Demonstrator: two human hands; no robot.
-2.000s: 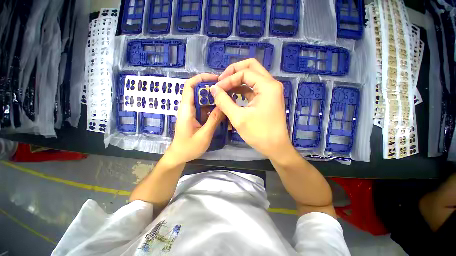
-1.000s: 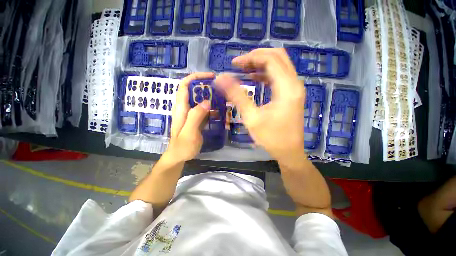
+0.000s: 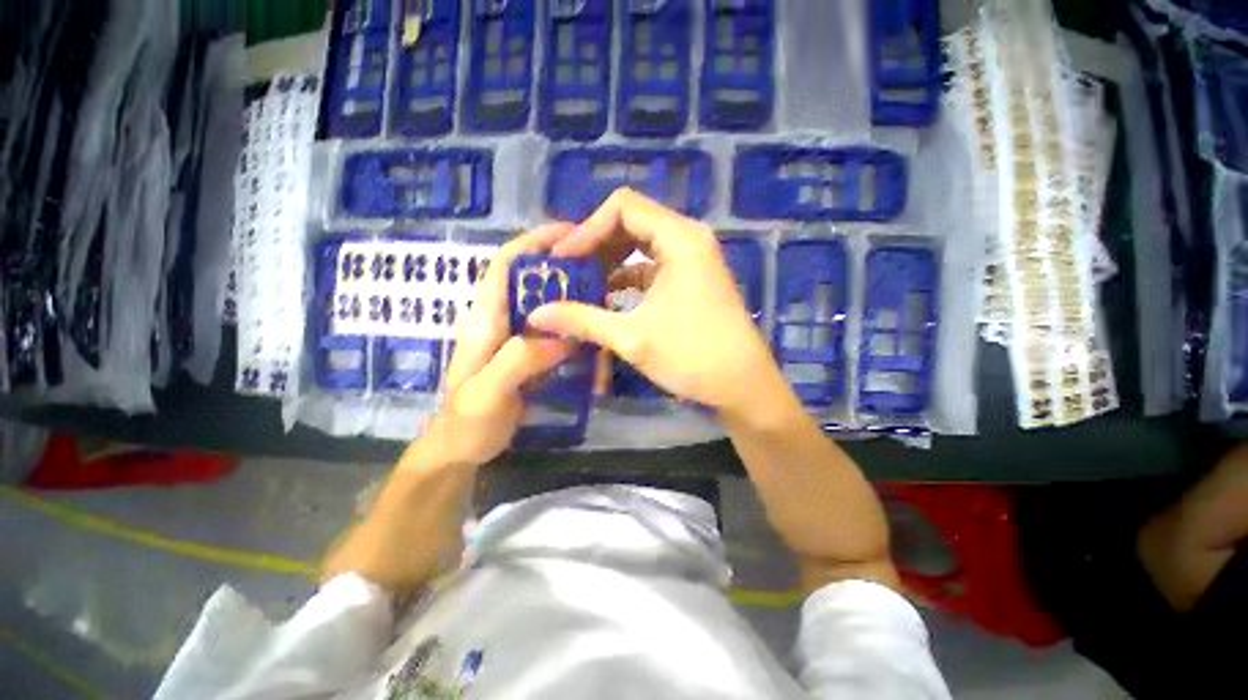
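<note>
My left hand [image 3: 482, 358] holds a dark blue phone housing [image 3: 557, 417] upright over the tray's front row. A pale gold camera ring [image 3: 542, 286] shows at the housing's upper left corner. My right hand [image 3: 684, 308] is at the housing's right side, its thumb at the camera area and its index finger at the top edge. Whether a sticker is between its fingers cannot be told. A white sticker sheet [image 3: 401, 287] with two rows of dark shapes lies across the tray left of my left hand.
The clear blister tray [image 3: 821, 82] holds blue housings in several pockets. Spare sticker sheets [image 3: 274, 233] lie left, and a fanned pile [image 3: 1047, 260] lies right. Stacked trays [image 3: 103, 205] stand far left. Red stools [image 3: 965, 561] and a person's arm [image 3: 1198, 533] show below right.
My right hand was lifted off and blurred a second ago; it has come back to the housing's camera area. The view has shifted, so the trays and sheets sit lower and farther left.
</note>
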